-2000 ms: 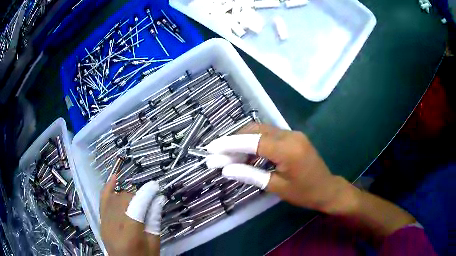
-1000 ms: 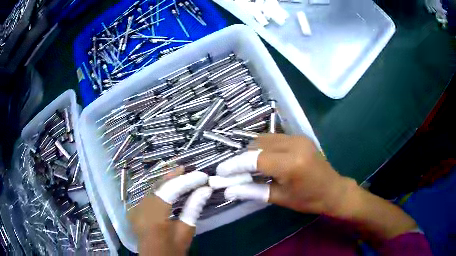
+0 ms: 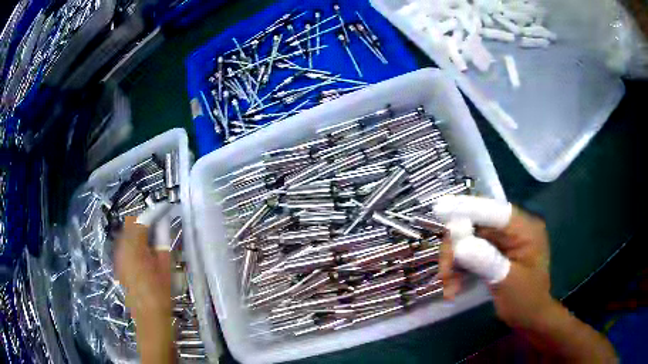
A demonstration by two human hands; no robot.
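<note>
My left hand (image 3: 146, 263), with white finger coverings, is over the left tray (image 3: 186, 142), its fingertips among short silver metal tubes (image 3: 170, 170). Whether it grips a tube cannot be told. My right hand (image 3: 497, 249) is at the right side of the central tray (image 3: 206, 185), its white-covered fingers bent close together over the silver cylinder units (image 3: 341, 270). Whether a small part is between those fingers cannot be told. The cylinder units fill the central tray, mostly lying slantwise.
A blue tray (image 3: 199, 82) with thin rods (image 3: 266, 64) stands behind the central tray. A white parts tray (image 3: 543, 170) with small white pieces (image 3: 490, 28) is at the upper right. Crinkled clear plastic (image 3: 82, 284) lies at the left tray. The dark green table shows around them.
My hands were together over the front of the central tray and are now apart. My left hand has moved left to the left tray, my right hand to the right. The view has shifted left.
</note>
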